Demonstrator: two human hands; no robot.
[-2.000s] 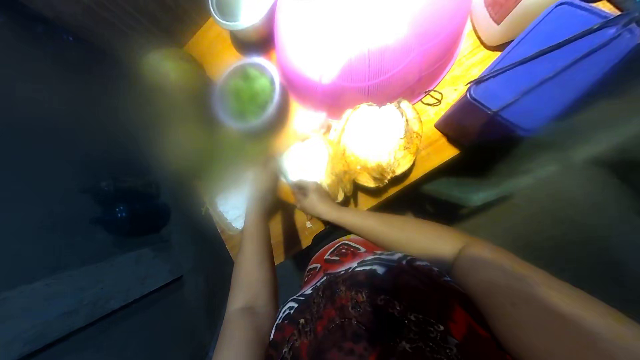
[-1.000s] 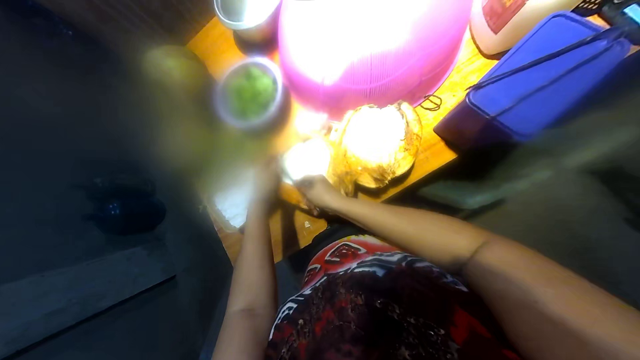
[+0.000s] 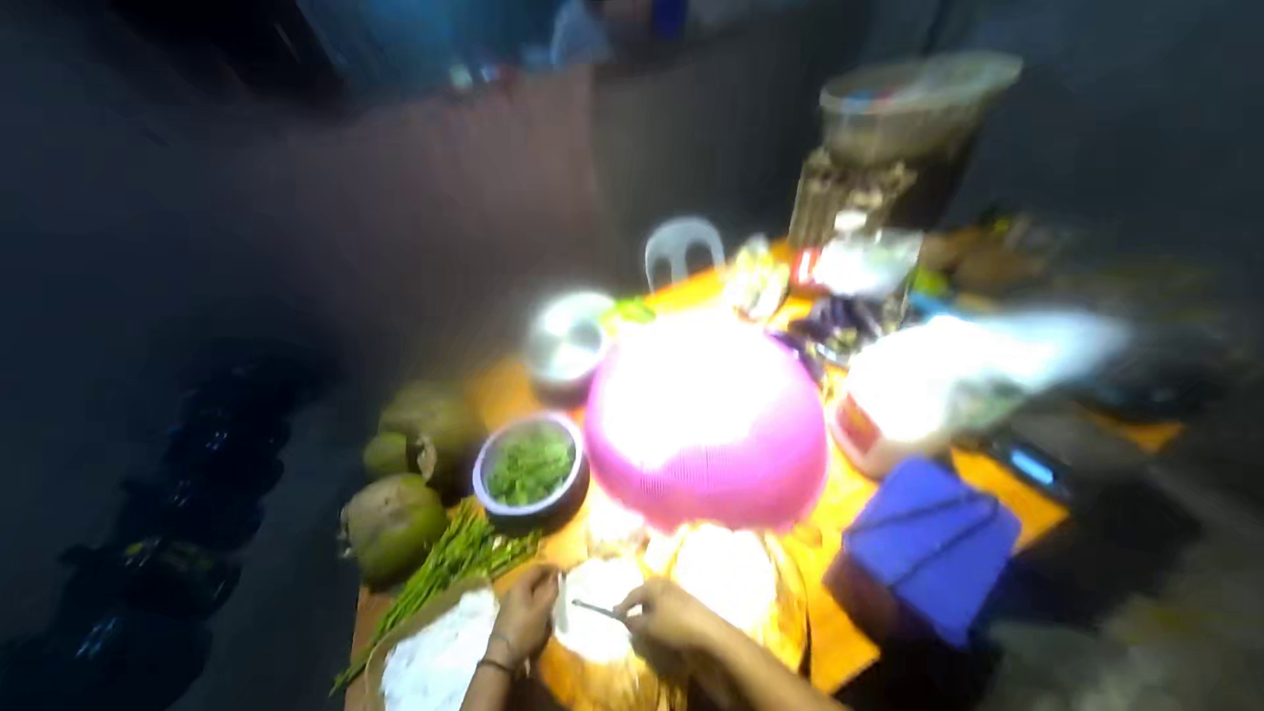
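Observation:
Near the table's front edge, my right hand (image 3: 664, 612) grips a thin metal utensil (image 3: 596, 609), whose end reaches over a brightly lit white round surface (image 3: 600, 592). My left hand (image 3: 525, 610) is at the left side of that surface, beside a thin pale piece; whether the fingers hold it is unclear. Below lies a yellow-brown rounded thing (image 3: 602, 683), and a similar one with a glaring white top (image 3: 726, 578) stands to the right. Left of my left hand is a shallow container of white material (image 3: 442, 652). Glare hides much detail.
A pink plastic dome or basket (image 3: 706, 425) stands mid-table. Around it are a bowl of chopped greens (image 3: 531, 469), a metal pot (image 3: 568, 341), a white container (image 3: 889, 405) and a blue-lidded box (image 3: 928, 543). Green coconuts (image 3: 393, 523) and long green stalks (image 3: 449, 563) lie left.
The view has tilted up and now takes in the far side of the table. Both hands remain at the bright white surface near the front edge.

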